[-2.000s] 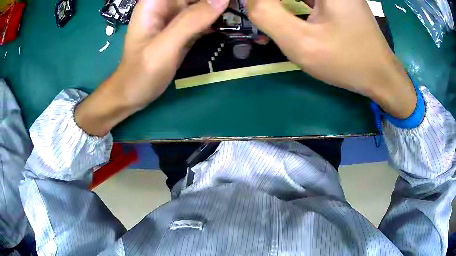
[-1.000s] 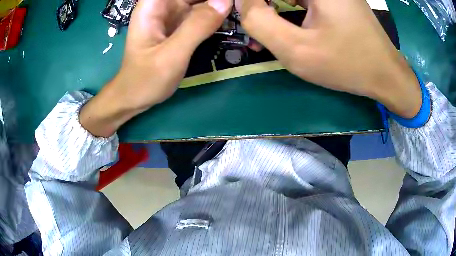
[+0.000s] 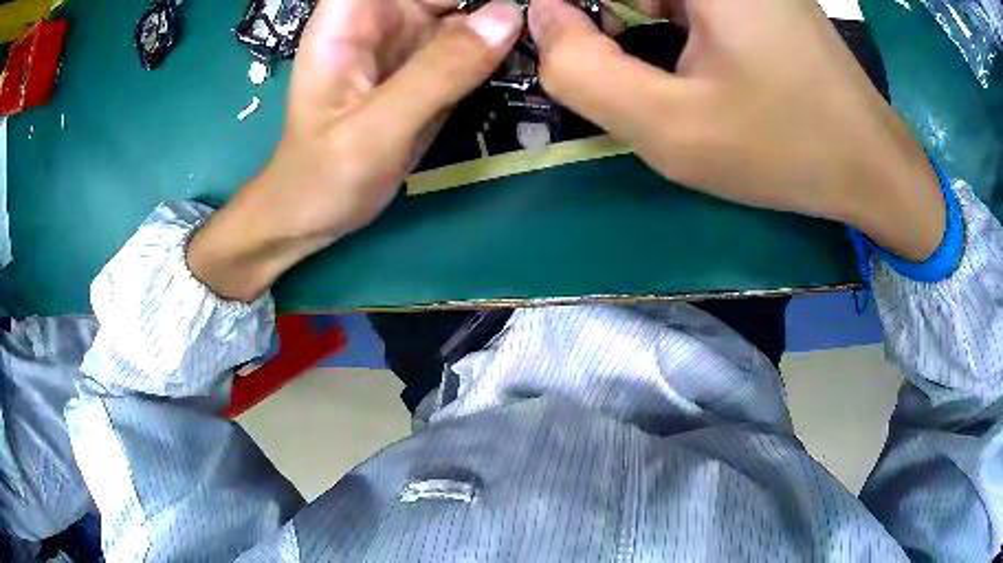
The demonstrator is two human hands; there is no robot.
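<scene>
A small black device unit [image 3: 513, 68] with silver details is held between both hands at the top centre. A grey-white disc [image 3: 533, 134] hangs at its lower edge. My left hand [image 3: 379, 116] grips the unit from the left, thumb on top. My right hand [image 3: 704, 116] grips it from the right, thumb tip close to the left thumb. The fingers hide much of the unit, and both hands are cut off by the top edge. Below them lies a black strip [image 3: 456, 146] with a cream-yellow edge and a row of tiny cream squares.
Black units [image 3: 157, 34] and a larger black-silver clump [image 3: 273, 26] lie at upper left, near white bits [image 3: 250, 108]. A red tray [image 3: 34, 66] is at far left, clear bags [image 3: 968, 35] at upper right. Another person's sleeve [image 3: 44, 412] shows at left.
The whole view has shifted, so bench items sit slightly further right. The disc hung further left a second ago. Both hands still hold the unit. The sleeve at left has moved lower.
</scene>
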